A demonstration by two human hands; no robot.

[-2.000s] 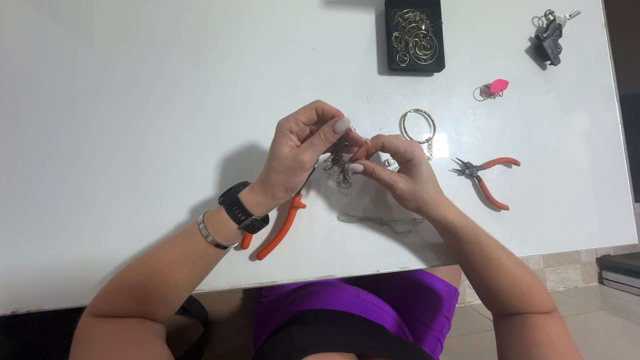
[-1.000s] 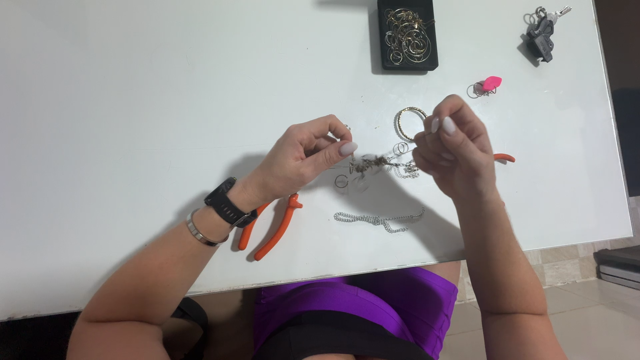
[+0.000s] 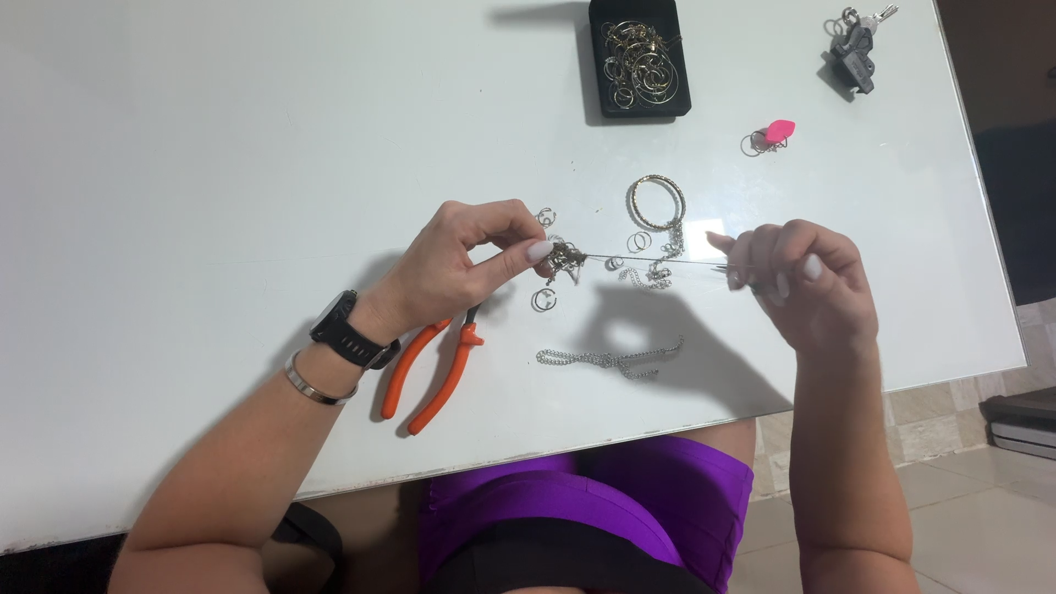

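Between thumb and index finger, my left hand (image 3: 474,260) pinches a tangled clump of thin metal chains (image 3: 566,257) above the white table. One fine chain (image 3: 652,260) runs taut from the clump to my right hand (image 3: 804,280), whose curled fingers grip its far end. Below my left hand lie orange-handled pliers (image 3: 450,375), their jaws hidden under it. Small rings (image 3: 638,242) and a silver chain (image 3: 648,279) rest beneath the taut strand, near a round bangle (image 3: 657,202). Another silver chain (image 3: 606,360) lies closer to the table's front edge.
A black box (image 3: 682,107) full of hoops and chains stands at the back. To its right are a pink tag (image 3: 780,131) with rings and a bunch of keys with a dark fob (image 3: 855,62). The white table's front edge (image 3: 544,454) runs before my lap.
My hands were close together over the jewelry two seconds ago. My right hand has moved away to the right, and a strand now stretches between the two.
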